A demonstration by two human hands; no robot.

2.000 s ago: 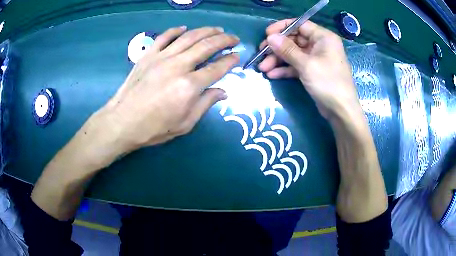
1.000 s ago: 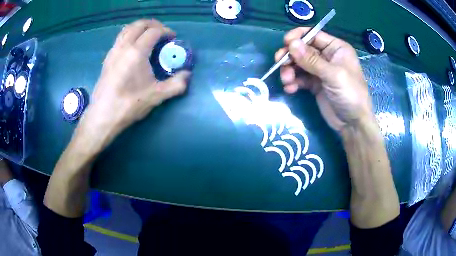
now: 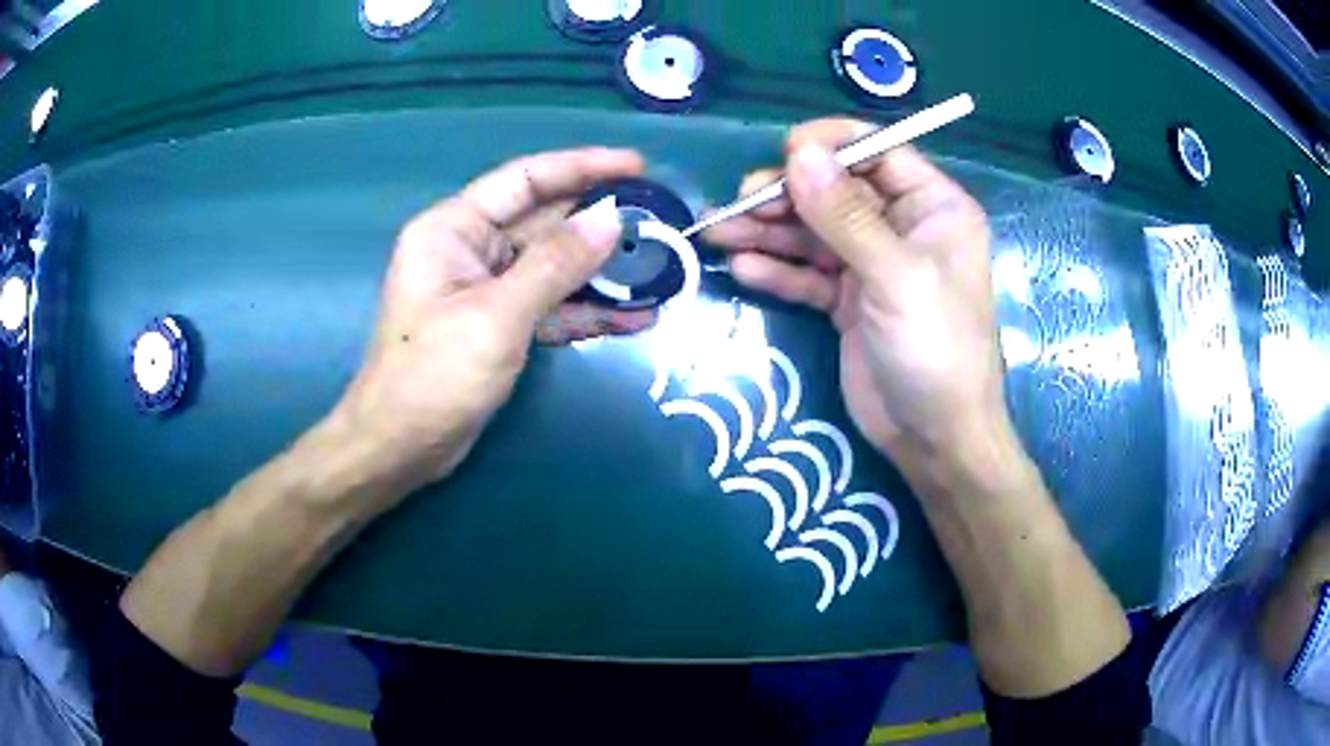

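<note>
My left hand (image 3: 481,299) holds a black disc part (image 3: 630,265) with a grey-blue centre, raised over the bench, thumb on its face. My right hand (image 3: 890,262) holds silver tweezers (image 3: 875,146), their tip at the disc's right edge. A white arc sticker (image 3: 683,267) lies along the disc's right side, partly over its rim, at the tweezer tip. Whether it is pressed down cannot be told. Rows of white arc stickers (image 3: 807,477) lie on the clear release liner below the disc, with strong glare (image 3: 729,338) at its top.
A waiting disc (image 3: 159,363) lies at left on the green bench (image 3: 409,561). A clear parts bin (image 3: 41,350) is at the far left edge. Spare sticker sheets (image 3: 1208,408) lie at right. Discs such as this one (image 3: 878,63) sit on the belt behind. A person's sleeve (image 3: 1240,641) shows lower right.
My left hand took hold of a disc from the bench and brought it right, to the tweezers. The arc sticker moved from the liner to the disc with the tweezer tip.
</note>
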